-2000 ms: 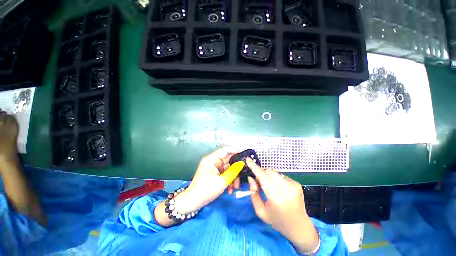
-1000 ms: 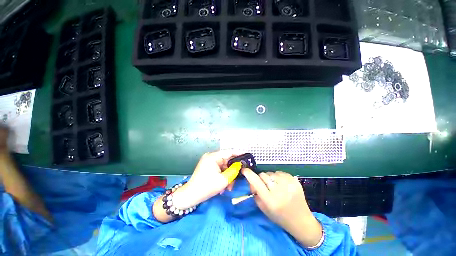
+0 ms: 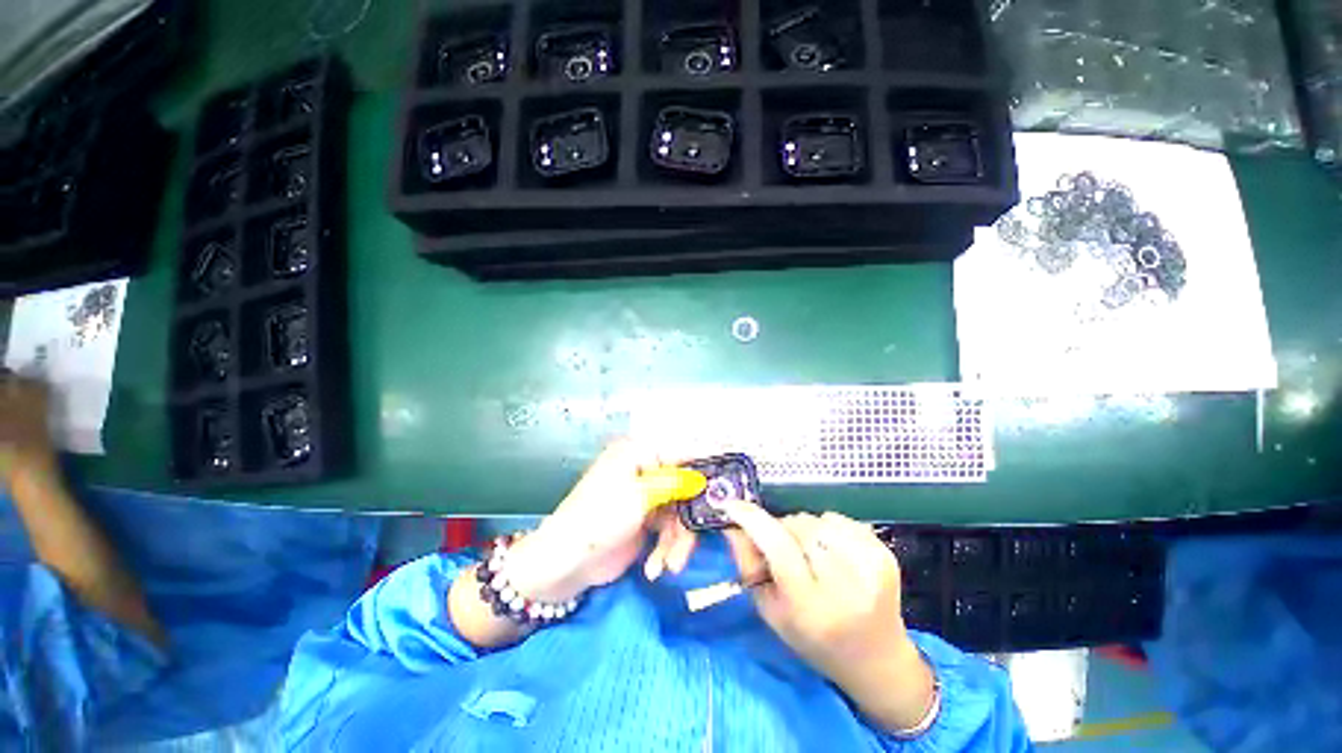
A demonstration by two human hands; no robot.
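A small black housing (image 3: 721,493) is held just in front of the bench edge, its open side facing up, with a ring and bright dots inside. My left hand (image 3: 596,522), with a yellow finger cot (image 3: 673,484), grips its left side. My right hand (image 3: 824,578) touches the housing with the index fingertip and also holds a thin pale-handled tool (image 3: 714,594) whose other end is hidden. The dotted white sheet (image 3: 898,434) lies just beyond my hands. A single pale ring (image 3: 745,328) lies on the green bench.
A stacked foam tray (image 3: 692,215) with housings stands ahead, a second foam tray (image 3: 264,280) at left. White paper (image 3: 1111,346) with a ring pile (image 3: 1104,236) lies right, clear trays (image 3: 1155,74) behind. A lower black tray (image 3: 1016,589) sits below the edge. Another person's arm (image 3: 66,530) is far left.
The housing has turned to show more of its inside, and my yellow-covered finger now lies flatter across its left rim. The bench view has shifted slightly. The neighbour's hand has moved a little.
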